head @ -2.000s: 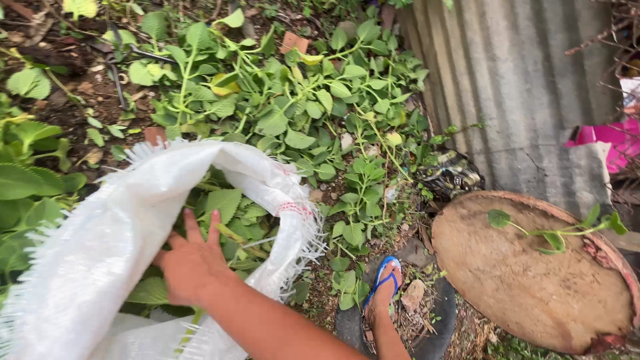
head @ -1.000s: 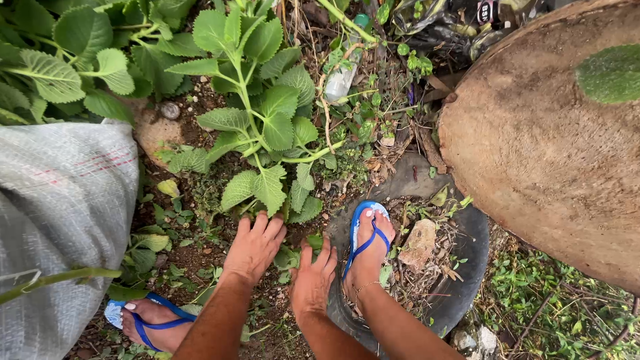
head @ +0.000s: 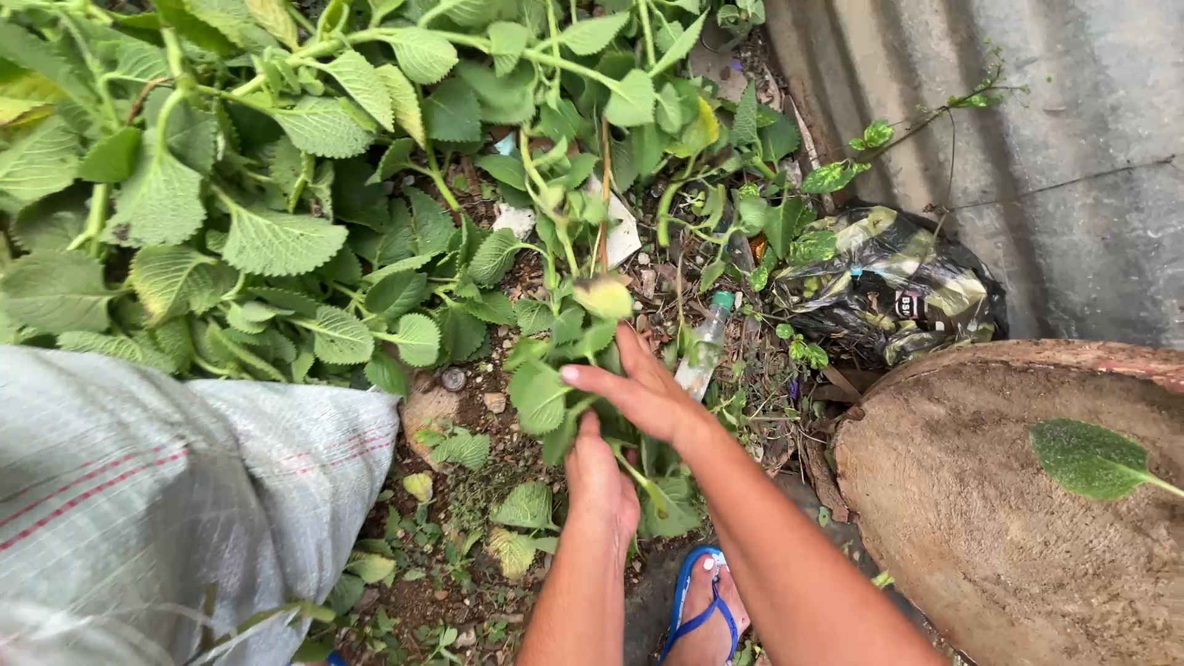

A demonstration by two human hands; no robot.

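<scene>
My left hand (head: 599, 486) is among cut-looking leafy green stems (head: 541, 398), its fingers curled at them and partly hidden by leaves. Just above and to its right, my right hand (head: 655, 398) touches the same stems, its thumb stretched over the leaves; whether its fingers close on them is hidden. A pale woven sack (head: 185, 481) with red stripes stands to the left of both hands. Thick, scalloped-leaved plants (head: 287, 231) spread over the soil beyond the hands.
A clear bottle (head: 700, 356) with a green neck lies right of my hands. Further right are a black plastic bag (head: 893, 287) with contents, corrugated metal sheeting (head: 1045, 139) and a large round brown slab (head: 1008, 499) bearing a leaf. My foot in a blue flip-flop (head: 686, 601) is below.
My hands have moved from low by the soil near the foot up into the leafy stems. Two seconds ago, one hand was inside the sack's mouth. The view has shifted.
</scene>
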